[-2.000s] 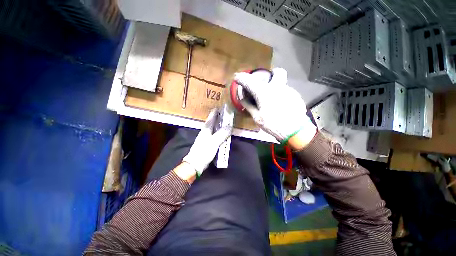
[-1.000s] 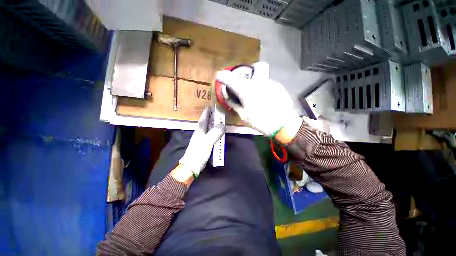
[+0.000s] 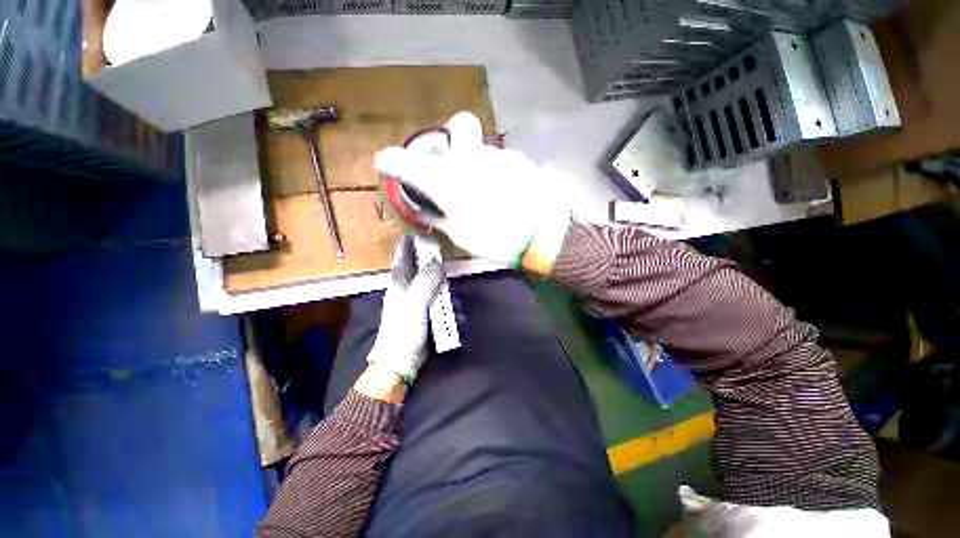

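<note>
A narrow pale sheet-metal housing [image 3: 444, 318], seen edge-on with a row of small holes, points from the bench edge down over my lap. My left hand [image 3: 407, 305], in a white glove with a green cuff edge, grips it along its left side. My right hand [image 3: 486, 200], gloved the same way, is closed over a disc sander [image 3: 405, 202] with a red rim. The sander is at the housing's upper end, above the cardboard. My right hand hides most of the sander, and whether its pad touches the metal cannot be told.
A T-handle tool [image 3: 322, 189] lies on the cardboard [image 3: 363, 95], beside a flat metal plate [image 3: 232, 189]. An open white carton [image 3: 190, 79] stands back left. Slotted housings [image 3: 737, 110], a loose plate [image 3: 647, 158] and a pale bar [image 3: 647, 211] are right. A blue bin [image 3: 658, 373] is below.
The view has shifted, bringing the white carton into sight at the upper left. Both hands still hold the housing and sander at the bench edge. A pale glove-like shape now shows at the bottom right.
</note>
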